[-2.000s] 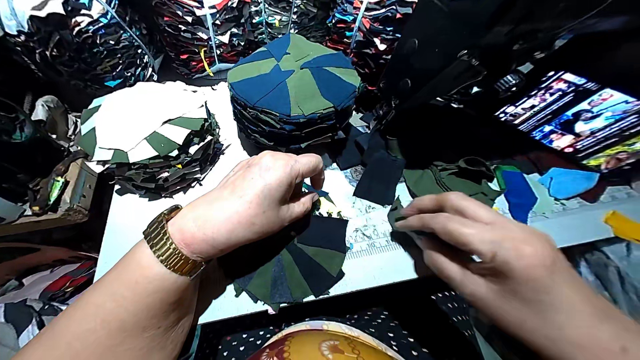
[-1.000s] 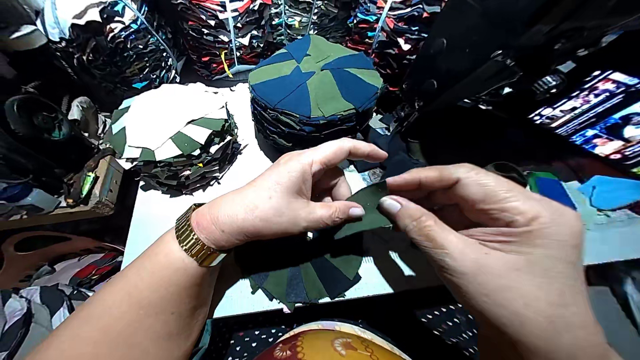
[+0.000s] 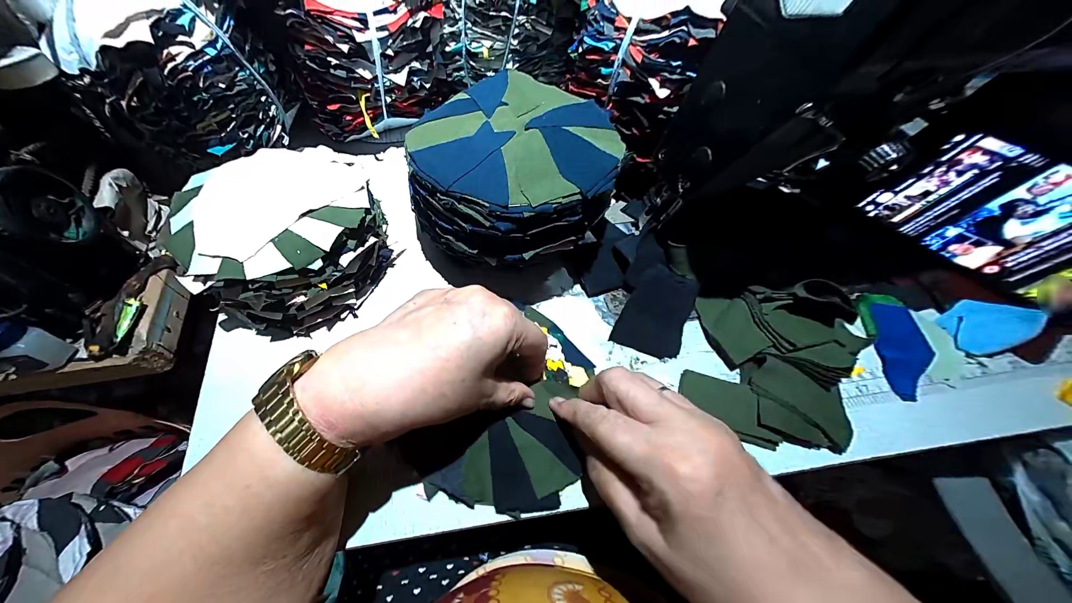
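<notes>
Both hands meet over a round patchwork of dark green and black fabric wedges (image 3: 523, 465) on the white tabletop. My left hand (image 3: 427, 364), with a gold watch on its wrist, pinches a green fabric piece (image 3: 546, 392) between thumb and fingers. On the same piece's right side lie the thumb and index fingertips of my right hand (image 3: 662, 452); whether they pinch or only press it cannot be told. Part of the patchwork is hidden beneath my left hand. To the right lie stacked dark green fabric pieces (image 3: 796, 402) and black fabric pieces (image 3: 657, 310).
Behind my hands stands a tall stack of blue and green fabric rounds (image 3: 515, 151); a white and green stack (image 3: 280, 226) is at left. Tied fabric bundles (image 3: 377, 75) line the back. A lit screen (image 3: 988, 205) and blue scraps (image 3: 992, 327) are at right.
My right hand has come left from beside the patchwork to meet my left hand. The green piece, held up between both hands one second ago, is now down at the patchwork.
</notes>
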